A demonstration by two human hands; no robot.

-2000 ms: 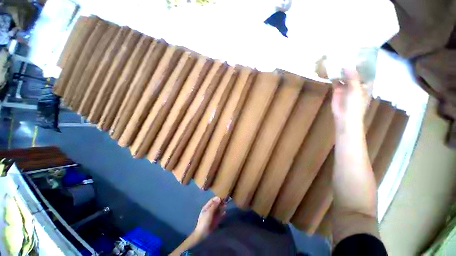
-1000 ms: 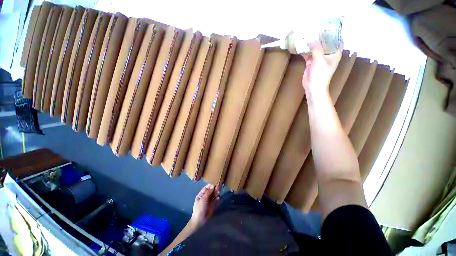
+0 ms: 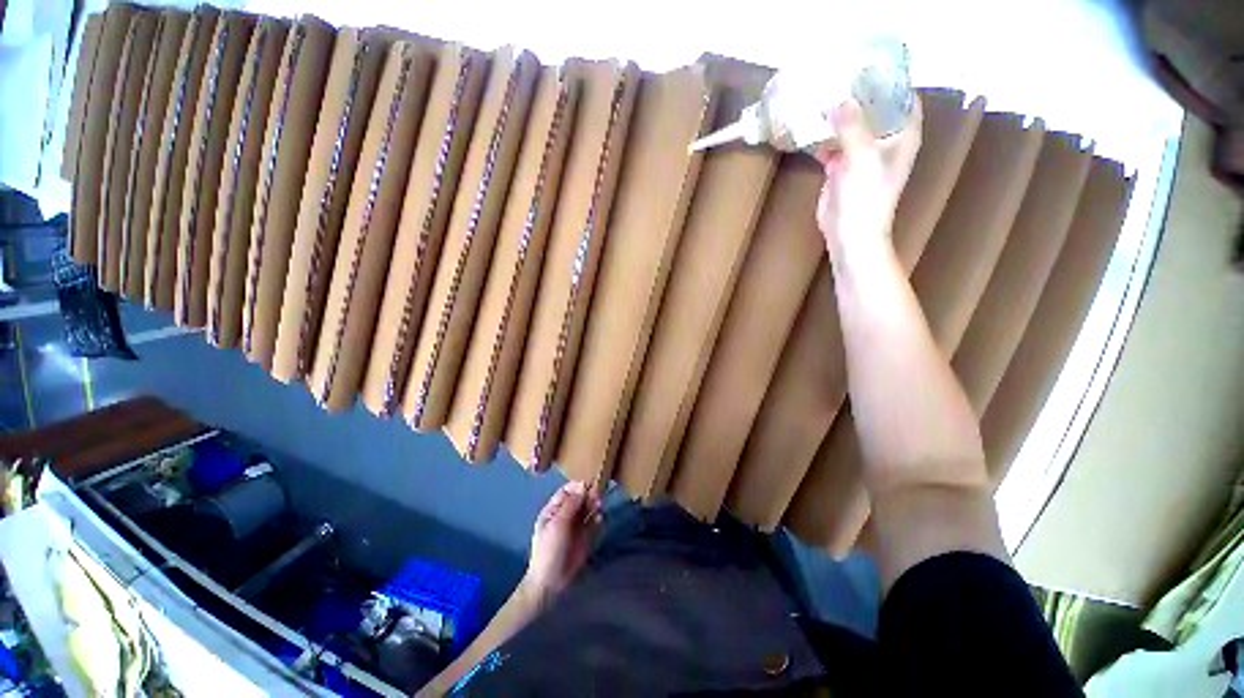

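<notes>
Long brown panels [image 3: 632, 259] lie in a fanned, overlapping row. The panels on the left and middle carry thin dark shiny glue lines along their edges; those to the right look matt. My right hand [image 3: 868, 171] holds a translucent whitish glue bottle [image 3: 805, 116] at the far end of the row. Its pointed nozzle faces left, with the tip at a panel edge near its far end. My left hand [image 3: 566, 529] pinches the near end of a panel with its fingertips.
A white table covering [image 3: 600, 25] lies behind and right of the panels. A tan cardboard sheet [image 3: 1139, 409] is at the right. At lower left are a machine with blue parts [image 3: 434, 595] and yellow-green strips [image 3: 102, 614]. Grey floor [image 3: 259, 409] shows beyond the near panel ends.
My right hand has moved left with the bottle, and its nozzle now points left and slightly down at a panel edge. My left hand stays at the near panel ends. The view has shifted.
</notes>
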